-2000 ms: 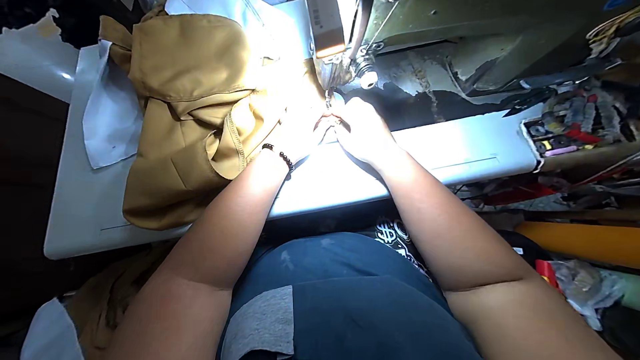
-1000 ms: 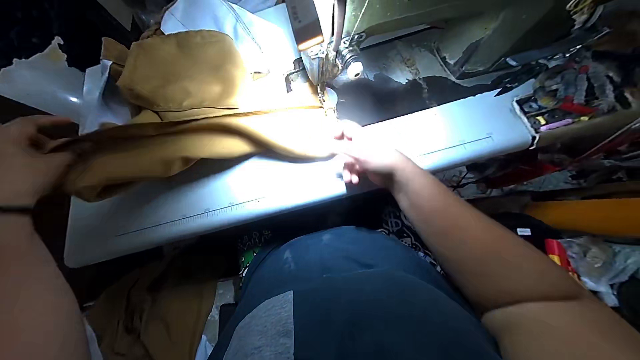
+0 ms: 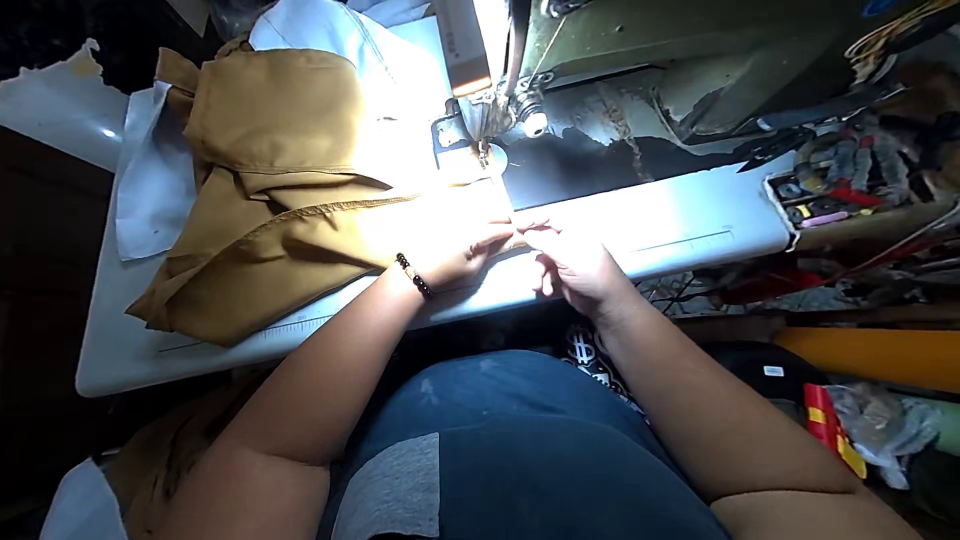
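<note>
Tan fabric (image 3: 292, 255) with a stitched seam lies over the left part of the white sewing machine table (image 3: 675, 225). Its right end runs into glare below the sewing machine's needle and presser foot (image 3: 484, 154). My left hand (image 3: 457, 259), with a beaded bracelet at the wrist, pinches the fabric's edge in front of the presser foot. Close beside it, my right hand (image 3: 574, 262) has thumb and forefinger at the same edge, its other fingers curled. Strong light washes out the fingertips, so the exact hold of the right hand cannot be told.
The green machine body (image 3: 660, 37) spans the upper right. White cloth (image 3: 142, 180) lies under and behind the tan fabric. At the table's right end sits a tray (image 3: 780, 214) of tools and small items. A plastic bag (image 3: 874, 420) lies at the lower right.
My left hand, one second ago at the far left on the fabric, is now beside my right hand near the presser foot. The fabric, then stretched out leftward, now lies folded on the table.
</note>
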